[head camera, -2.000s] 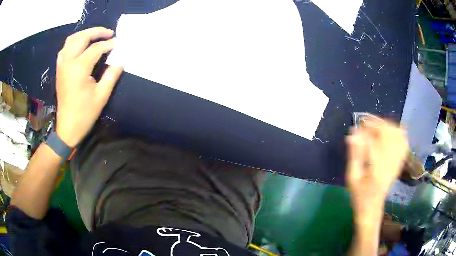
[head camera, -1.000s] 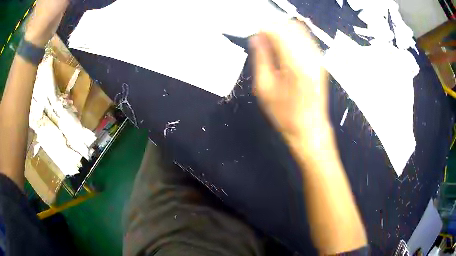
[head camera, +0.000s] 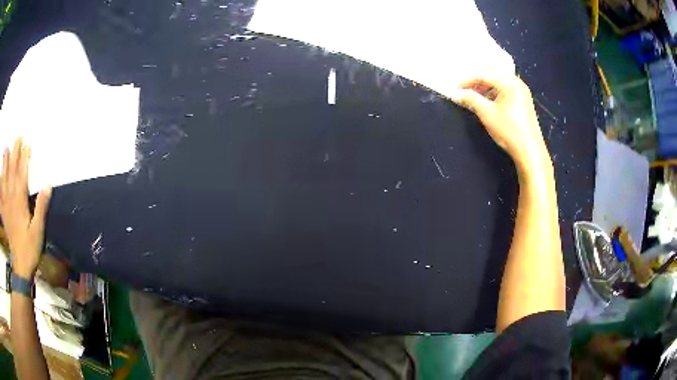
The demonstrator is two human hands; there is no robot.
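A white sleeve panel (head camera: 74,119) lies flat on the black table cover (head camera: 297,200) at the left. My left hand (head camera: 21,200) rests flat on its lower left part, fingers spread. Another white panel piece (head camera: 386,33), cut off by the top edge of the picture, lies at the top centre. My right hand (head camera: 501,111) pinches its lower right corner between thumb and fingers. Whether it is one layer or several cannot be told.
The steam iron (head camera: 600,260) stands at the right table edge by a grey-blue rest cloth (head camera: 620,182). A narrow white strip (head camera: 332,86) and thread ends lie on the cover. A box with white cloth (head camera: 63,319) is below left.
The view has swung back to the right. My left hand now lies on the panel at the left. My right hand, blurred over the white pieces before, now grips a panel corner. The iron shows again.
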